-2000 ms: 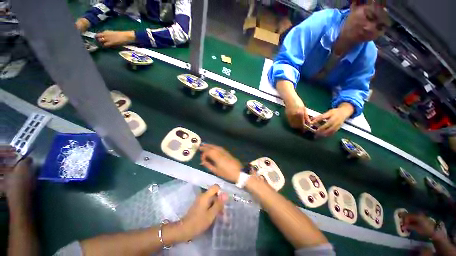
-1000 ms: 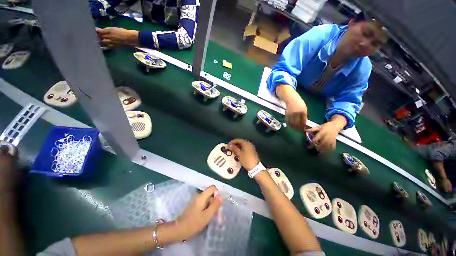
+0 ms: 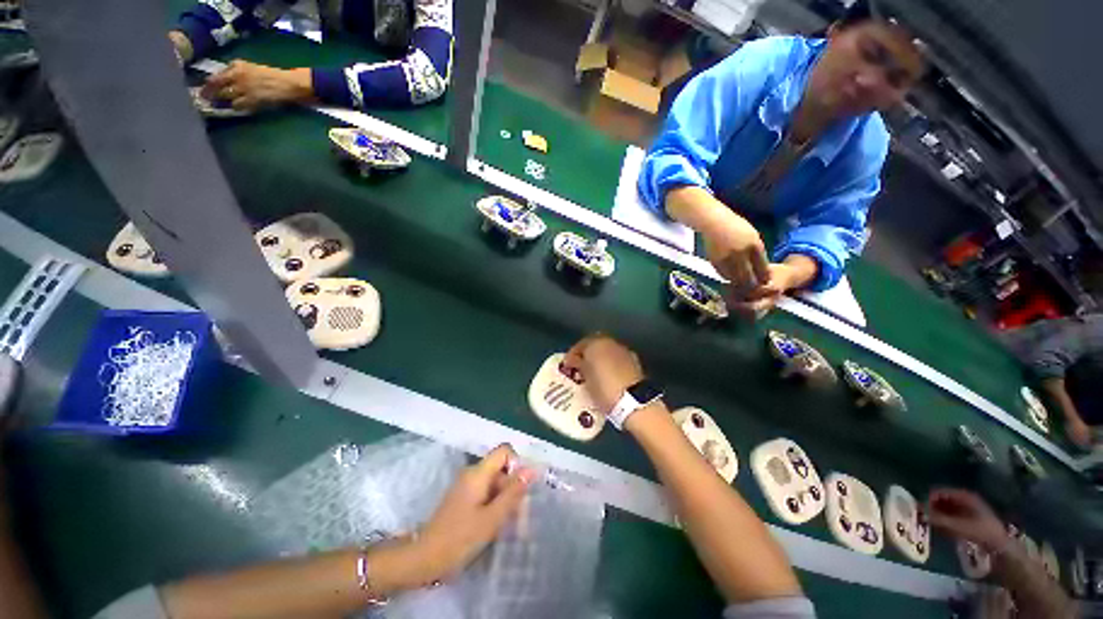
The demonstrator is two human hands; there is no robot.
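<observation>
A cream front cover [image 3: 564, 397] lies flat on the near side of the green belt. My right hand [image 3: 605, 369], with a white-banded watch at the wrist, rests on its upper right part; the fingertips are bent down on it and partly hide its openings. Whether they hold anything small is not visible. My left hand [image 3: 481, 502], with a bracelet, is over the near ledge, thumb and fingers pinched at the top of a clear backing sheet [image 3: 550, 556]. More clear sheets [image 3: 363, 496] lie to the left, partly under my left forearm.
A blue bin [image 3: 91, 393] of white loops stands left. Cream covers [image 3: 333, 312] line the near belt side; part-built units [image 3: 510, 218] line the far side. A grey metal post [image 3: 182, 194] crosses the left. A blue-jacketed person [image 3: 774, 157] works opposite; other people's hands show left and right.
My right hand has moved right along with the cover under it, after reaching to a cover further left. My left hand has stayed nearly in place. The units on the belt have shifted right.
</observation>
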